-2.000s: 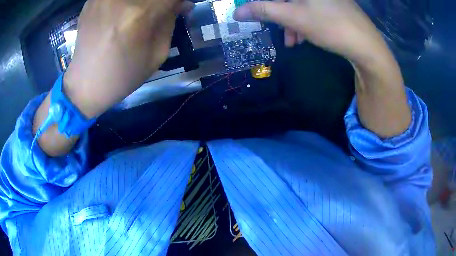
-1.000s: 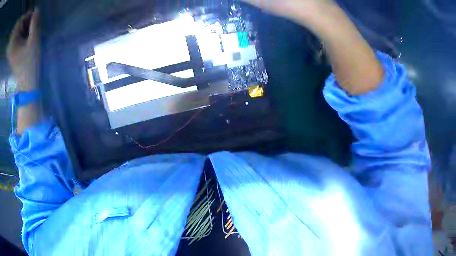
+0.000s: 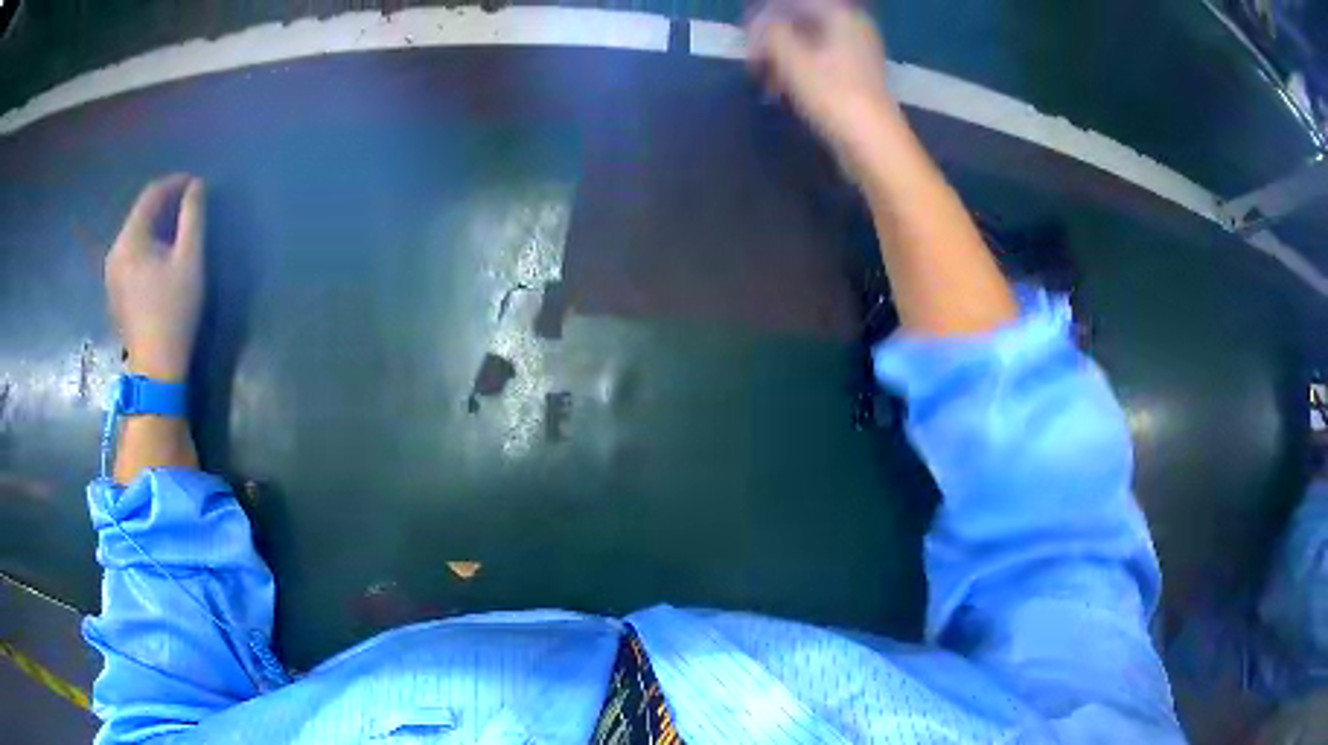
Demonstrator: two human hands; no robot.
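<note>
The worn dark-green bench surface (image 3: 699, 480) lies in front of me, with pale scuffs and small dark patches left of the middle. My left hand (image 3: 153, 277), with a blue wrist strap (image 3: 150, 395), is at the far left above the surface, fingers loosely curled with a gap by the thumb, and empty. My right hand (image 3: 819, 66) is at the top, over the pale curved line, blurred; whether it holds anything cannot be told. The open tablet is not in view.
A black bundle (image 3: 877, 349) lies at the right, partly hidden by my right arm. The pale curved line (image 3: 364, 40) crosses the top. A blurred reddish-brown area (image 3: 714, 218) is at upper middle. A small tan scrap (image 3: 463, 569) lies near my smock. Blue cloth (image 3: 1301, 582) shows at the right edge.
The open tablet has gone from view, baring the green surface. My left hand has come away from it to the far left. My right hand has shifted and is at the top middle.
</note>
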